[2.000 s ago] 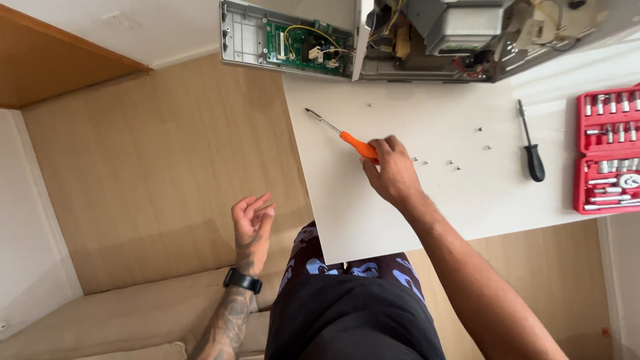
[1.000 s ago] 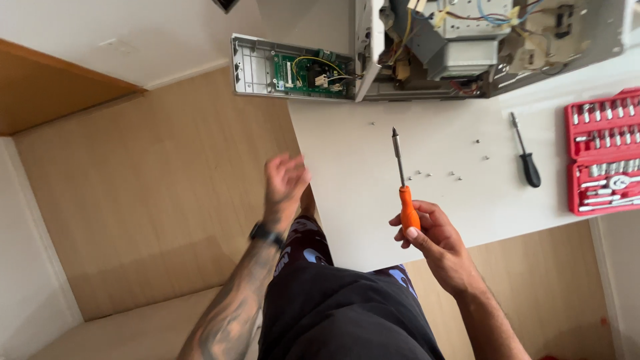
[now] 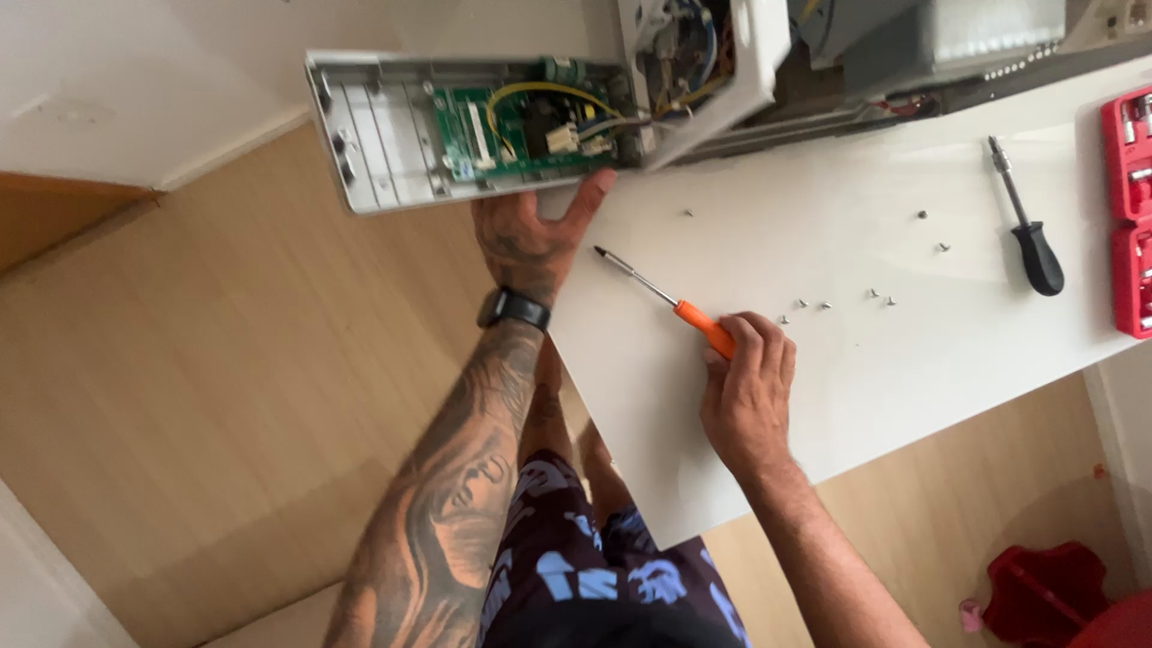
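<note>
My right hand (image 3: pixel 751 387) grips the orange handle of a screwdriver (image 3: pixel 706 329), its shaft pointing up and left, low over the white table (image 3: pixel 648 432). My left hand (image 3: pixel 535 236) is at the lower edge of a detached-looking control panel housing (image 3: pixel 382 135), thumb beside its right end; the fingers are partly hidden beneath it, so their grip is unclear. A green circuit board (image 3: pixel 468 130) with a yellow wire sits inside the housing. Wires run from it to an opened appliance (image 3: pixel 756 54) with a metal frame. Several small screws (image 3: pixel 826 305) lie scattered on the table.
A black-handled screwdriver (image 3: pixel 1039 256) rests on the right part of the table. Beside it, at the frame's edge, is a red socket set case (image 3: pixel 1116 171). A red object (image 3: pixel 1044 589) stands on the floor at lower right. The table's left edge runs beside my legs.
My left hand has moved up from beside the table to the panel housing. The orange screwdriver, upright one second ago, now slants up and left, still in my right hand.
</note>
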